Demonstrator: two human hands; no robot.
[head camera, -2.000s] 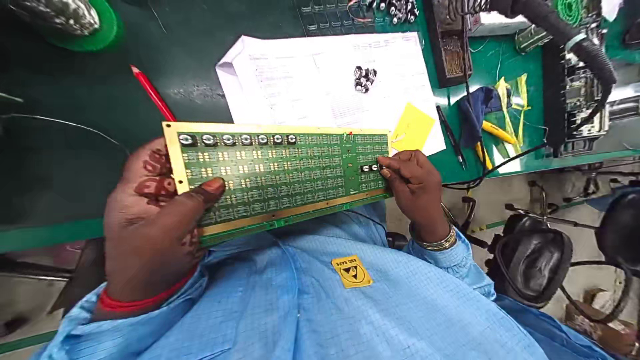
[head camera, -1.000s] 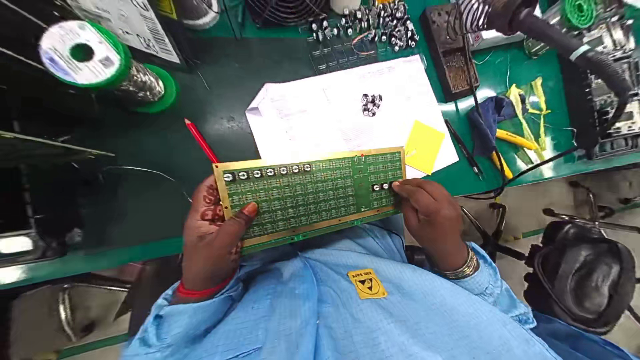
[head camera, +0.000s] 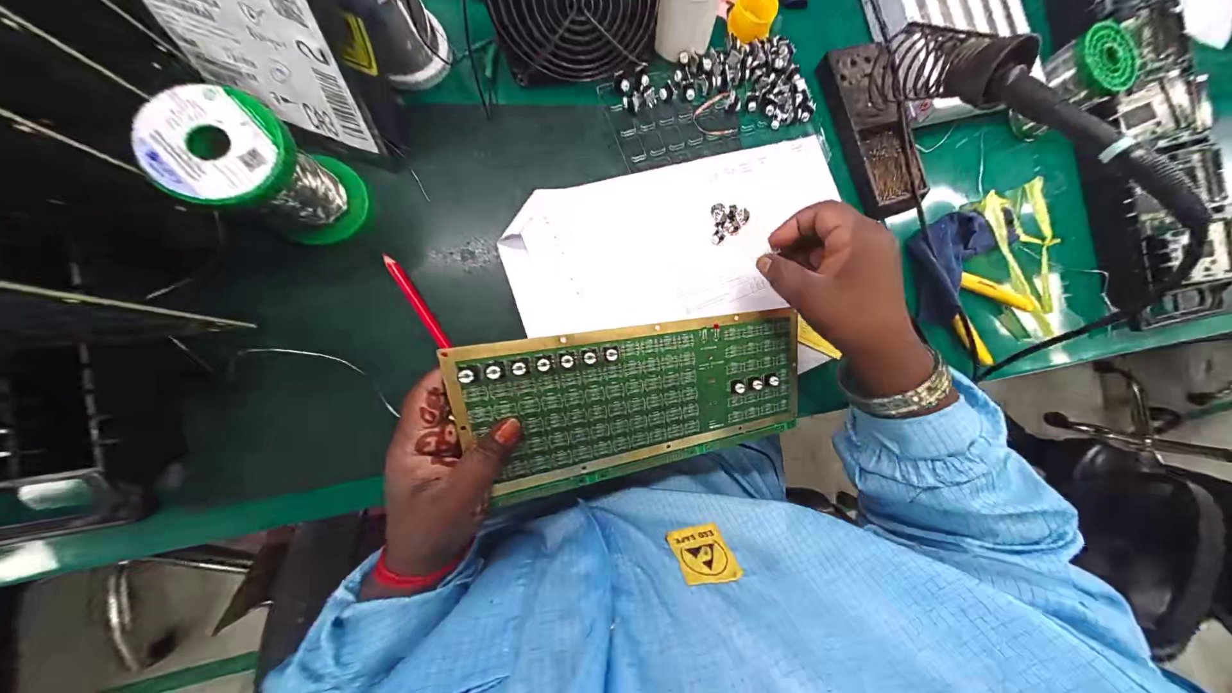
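Observation:
My left hand (head camera: 448, 462) grips the left end of a long green printed circuit board (head camera: 597, 414), thumb on its face and fingers behind. A row of round black-and-silver components (head camera: 544, 363) lines the board's upper left, and three more (head camera: 757, 384) sit at its right. My right hand (head camera: 794, 265) is over the white paper sheet (head camera: 606, 260), off the board, thumb and index finger apart with nothing visible between them. Left of its fingertips, a small pile of loose components (head camera: 729, 221) lies on the paper. A yellow note (head camera: 816, 342) shows partly behind the board.
A red pencil (head camera: 416, 300) and a solder wire spool (head camera: 250, 159) are at the left. Many loose components (head camera: 751, 77) lie behind the paper near a black fan (head camera: 575, 34). A soldering iron holder (head camera: 962, 67), its tip-cleaning tray (head camera: 878, 144) and yellow-handled tool (head camera: 996, 291) occupy the right.
My right hand has left the components at the board's right side and moved up over the paper, near the loose pile. My left hand still holds the board.

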